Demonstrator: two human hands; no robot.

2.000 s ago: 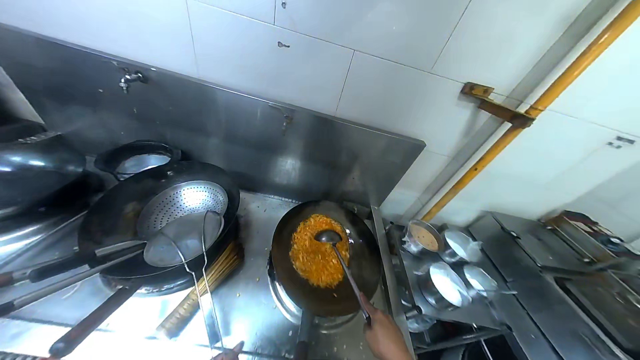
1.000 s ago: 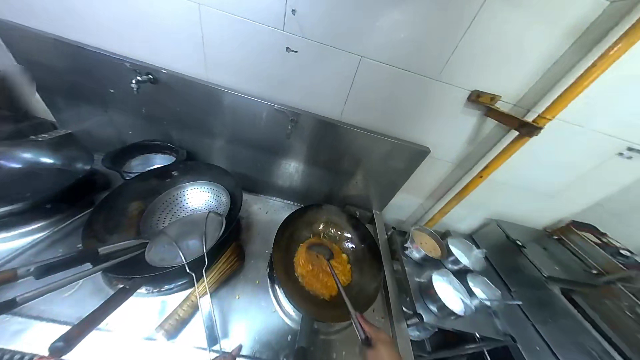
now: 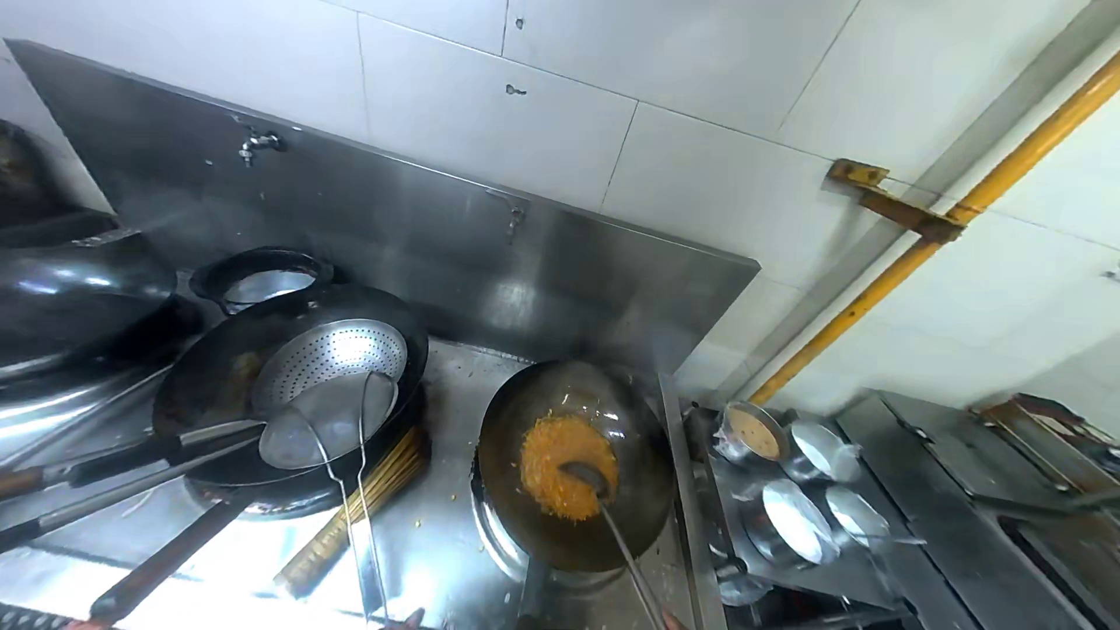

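Observation:
My right hand (image 3: pixel 672 621) shows only as a sliver at the bottom edge, at the handle of a metal ladle (image 3: pixel 584 477). The ladle's bowl rests in orange, saucy food (image 3: pixel 560 451) inside a dark wok (image 3: pixel 516 516) on the stove. Only the fingertips of my left hand (image 3: pixel 407 621) are in view at the bottom edge, near the wire handle of a mesh strainer (image 3: pixel 302 437); its grip is hidden. That strainer overlaps a perforated metal strainer (image 3: pixel 337 350) on a larger black wok (image 3: pixel 206 376).
A bamboo wok brush (image 3: pixel 319 547) lies between the woks. Behind the large wok is a small black pan (image 3: pixel 214 280). Metal containers (image 3: pixel 757 429) stand to the right beyond the stove's raised edge. A steel backsplash (image 3: pixel 394 227) with a tap (image 3: pixel 258 144) stands behind.
My right hand has moved down, mostly out of view. The ladle's bowl has moved down and to the right within the wok, and the food lies in a rounder patch than one second ago.

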